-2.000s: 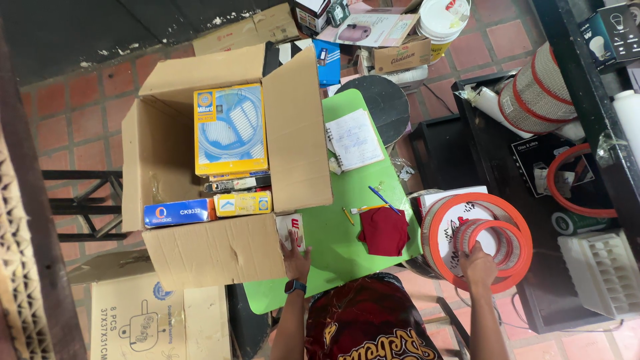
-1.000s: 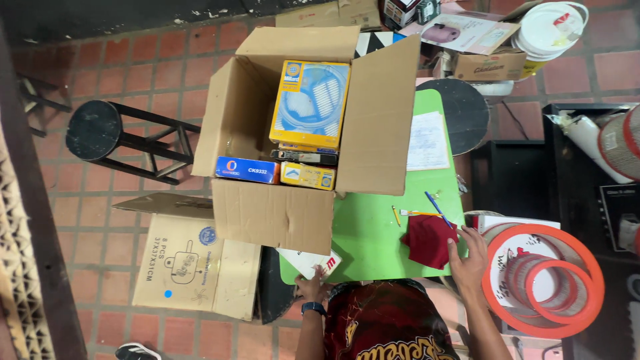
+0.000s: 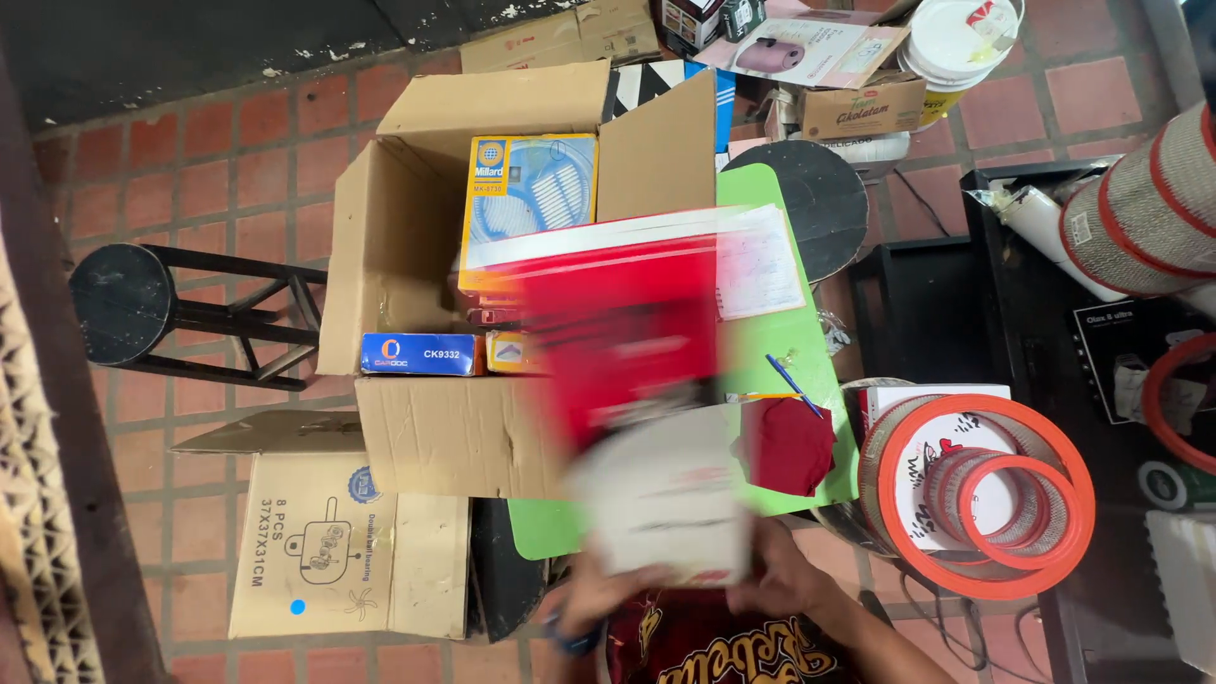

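A red and white box (image 3: 636, 361), blurred by motion, is held up over the green tabletop (image 3: 541, 527). My left hand (image 3: 608, 589) grips its near left corner and my right hand (image 3: 784, 570) its near right side. Just beyond stands an open cardboard box (image 3: 456, 427) with a yellow Millard filter box (image 3: 532, 199), a blue box (image 3: 423, 354) and a smaller yellow box (image 3: 508, 351) in it. A dark red cloth (image 3: 790, 446), a blue pen (image 3: 793, 385) and a written notebook page (image 3: 760, 266) lie on the tabletop, right of the held box.
Round orange-rimmed air filters (image 3: 978, 494) rest at the right of the tabletop. Behind them is a black shelf (image 3: 1016, 313) with more filters (image 3: 1145, 209). A black stool (image 3: 123, 304) and a flattened-looking carton (image 3: 313, 546) are at the left; a white bucket (image 3: 959, 43) stands at the back.
The white box by my left hand at the table's near edge is now raised, its red side showing, between both hands. My right hand has moved left from the cloth, and before that from the orange filters.
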